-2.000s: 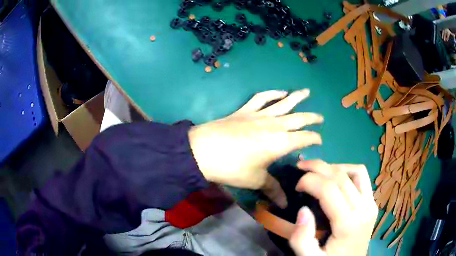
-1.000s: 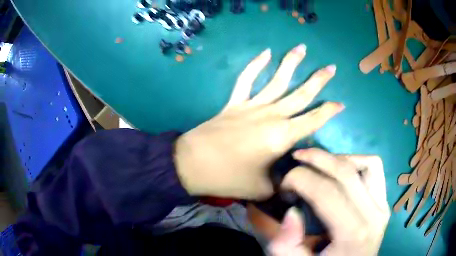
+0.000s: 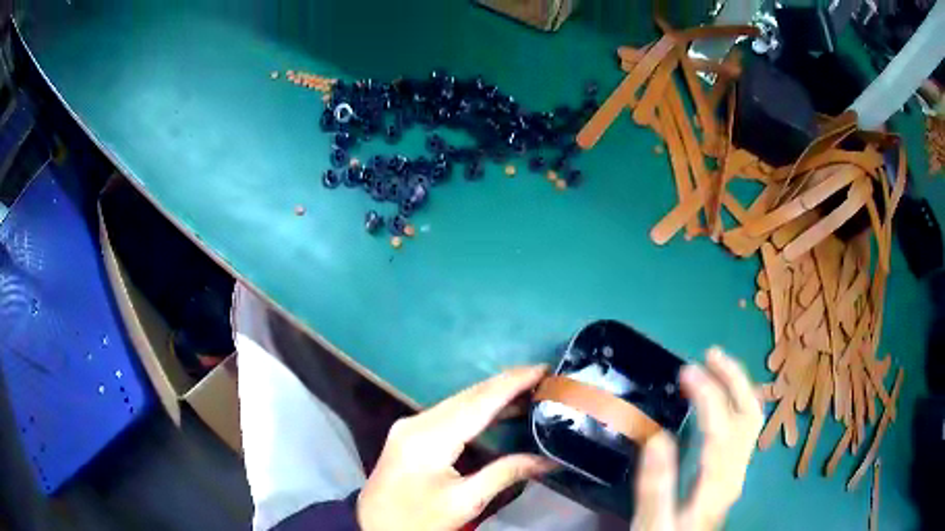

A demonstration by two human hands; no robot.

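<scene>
A glossy black housing (image 3: 593,439) with rounded corners is held tilted over the table's near edge. A tan-orange strap (image 3: 601,406) lies across its face, from the left side to the right side. My left hand (image 3: 446,441) grips the housing's left side between thumb and fingers. My right hand (image 3: 705,441) is at the housing's right side, with its thumb at the strap's right end and its fingers near the housing's right edge. The strap's ends are partly hidden by my fingers, so their fastening cannot be seen.
On the green table (image 3: 259,156) lies a heap of black strap buttons (image 3: 446,114) with small orange discs (image 3: 311,81). A pile of loose straps (image 3: 824,322) lies at right, with a black housing (image 3: 772,116) beyond. An open carton (image 3: 212,404) and blue perforated crate (image 3: 67,332) are below left.
My left hand was spread flat above the housing and now grips its left side. The housing has turned so its glossy face and the strap show. The view has shifted, showing more of the table.
</scene>
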